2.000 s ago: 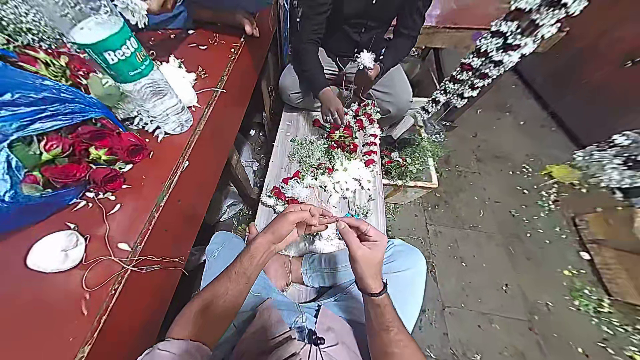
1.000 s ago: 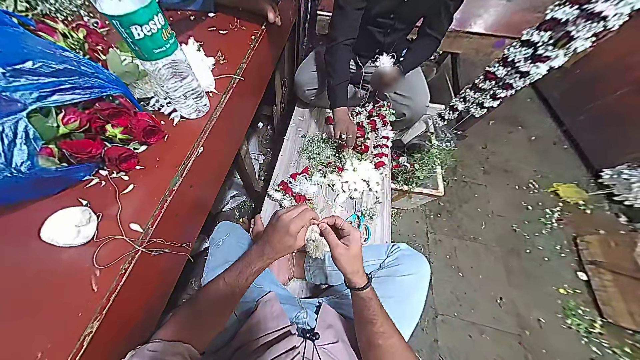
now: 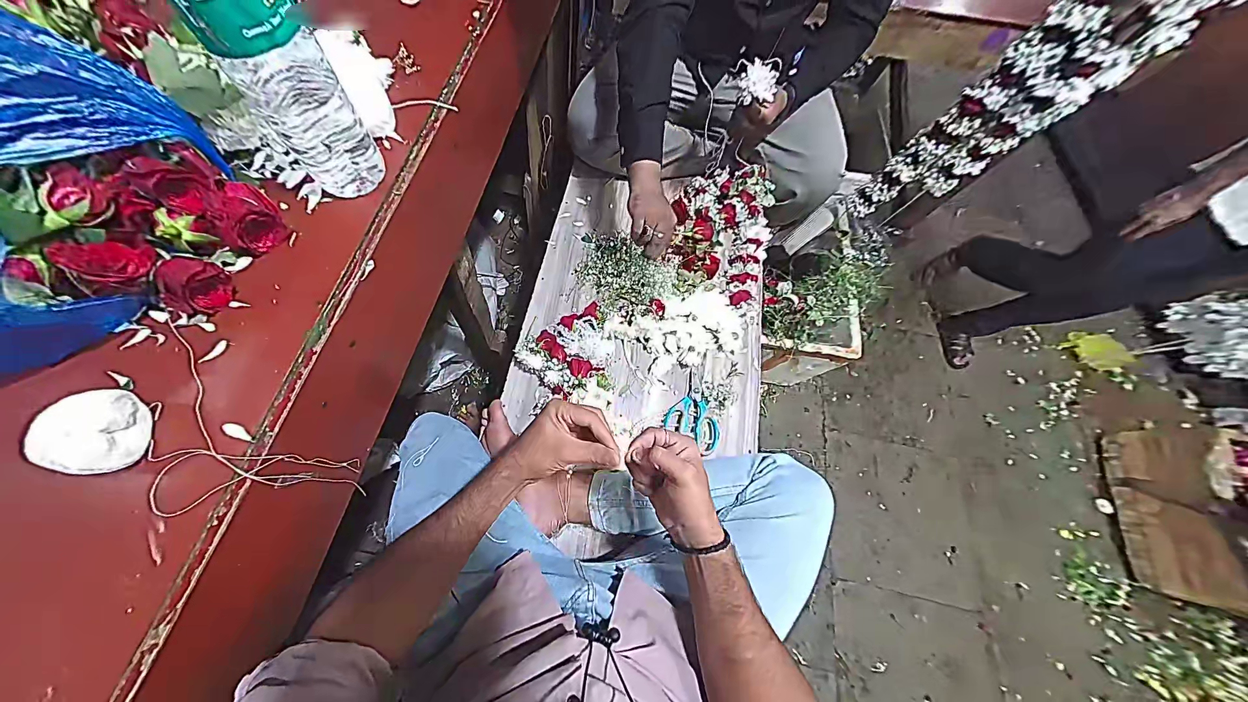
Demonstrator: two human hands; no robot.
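Above my lap, my left hand pinches a thin thread that hangs toward my foot. Close beside it, my right hand has its fingers curled in; something small and white shows between the two hands, too hidden to name. Just past them on the board lie turquoise-handled scissors, a heap of white flowers, red rose heads and white blossoms, and green filler sprigs. A string of red and white flowers runs along the board's right side.
Opposite, a co-worker's hand reaches to the flowers; the other holds a white flower. On the red table are wrapped roses, a plastic bottle and a thread ball. A crate of greenery adjoins the board. A passer-by's legs stand right.
The white flower seen hanging beneath my hands a second ago is now mostly out of sight. Someone's legs have come into view at the right.
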